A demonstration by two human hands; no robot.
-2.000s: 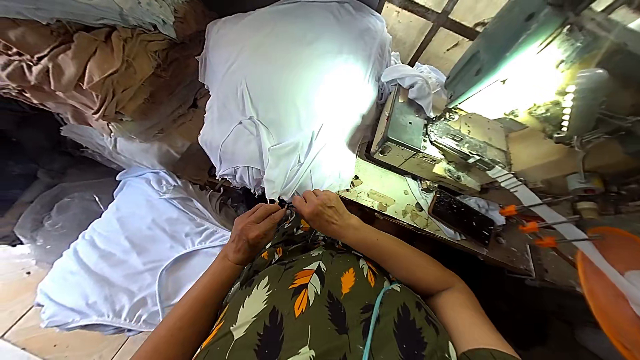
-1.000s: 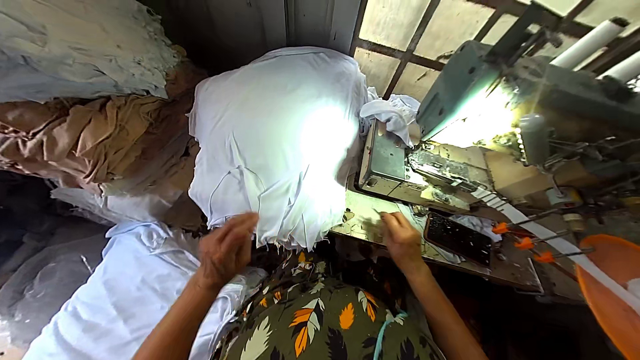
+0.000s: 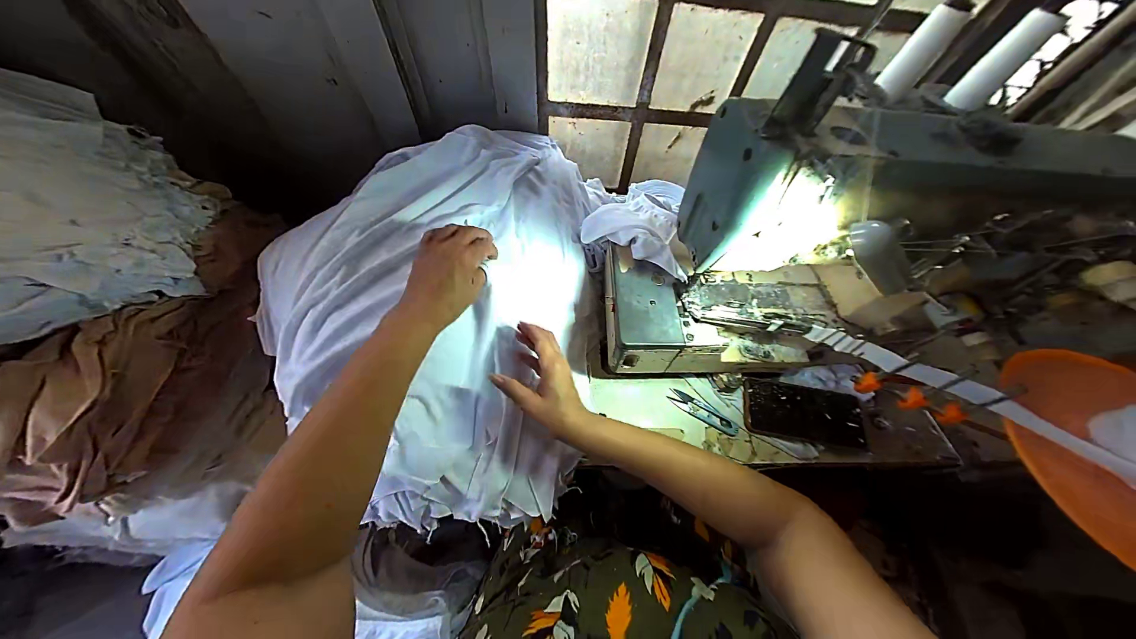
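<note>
A large pile of white fabric pieces (image 3: 355, 257) lies in front of me, its near edges frayed. Over its middle is my left hand (image 3: 454, 266), fingers curled down at the cloth; whether they pinch it cannot be told. My right hand (image 3: 548, 382) is lower and to the right, fingers spread, at the pile's right side, with nothing held. To the right stands a green industrial sewing machine (image 3: 763, 169), its lamp shining on the pile. A bunched white cloth (image 3: 641, 222) rests at the left end of its bed.
Thread snips (image 3: 703, 412) and a dark phone-like slab (image 3: 803, 414) lie on the machine table. White tape (image 3: 941, 377) runs to an orange basin (image 3: 1065, 426) at the right. Brown fabric (image 3: 133, 390) and pale fabric (image 3: 89, 204) are stacked at the left. Thread cones (image 3: 1003, 58) stand behind.
Two seconds ago both hands were together at the pile's near edge. They parted, then reached forward over the pile. The view has shifted toward the wall and machine.
</note>
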